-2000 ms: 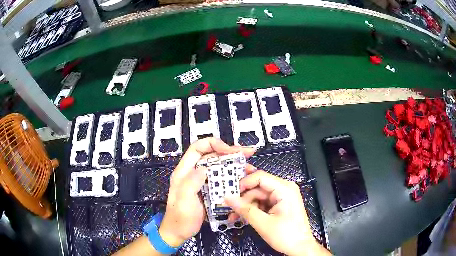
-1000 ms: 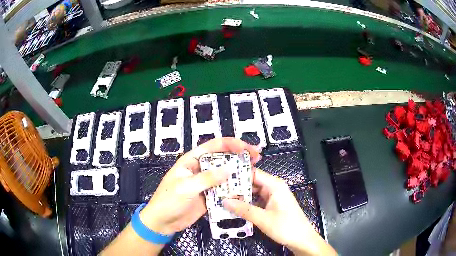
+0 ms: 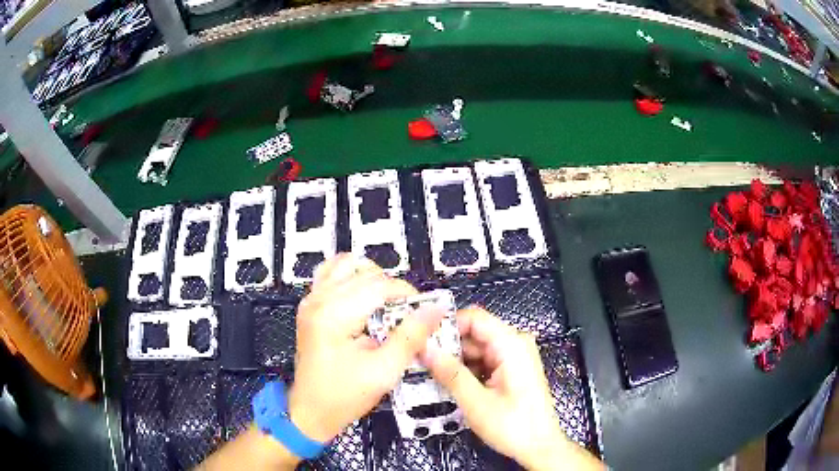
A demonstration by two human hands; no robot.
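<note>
A white phone housing (image 3: pixel 429 410) is held between both hands over the black pocketed tray (image 3: pixel 276 336). Its lower end with cutouts shows; its upper part is largely covered by fingers. My left hand (image 3: pixel 354 345), with a blue wristband, grips the housing from the left, its thumb over the front. My right hand (image 3: pixel 501 382) grips it from the right, with thumb and fingers near its middle. Whether a separate keypad piece lies between the fingers cannot be told. A row of several white housings (image 3: pixel 309 217) stands in the tray's back pockets, and one more housing (image 3: pixel 205 345) lies sideways below them.
A green conveyor belt (image 3: pixel 515 74) behind the tray carries scattered white and red parts. An orange fan (image 3: pixel 46 299) is at the left, beside a grey post (image 3: pixel 55 156). A black phone (image 3: pixel 637 317) and a pile of red parts (image 3: pixel 777 267) lie on the bench at the right.
The parts on the belt have moved left. My left hand has shifted and turned over the housing, covering its upper part, where the dotted face showed before.
</note>
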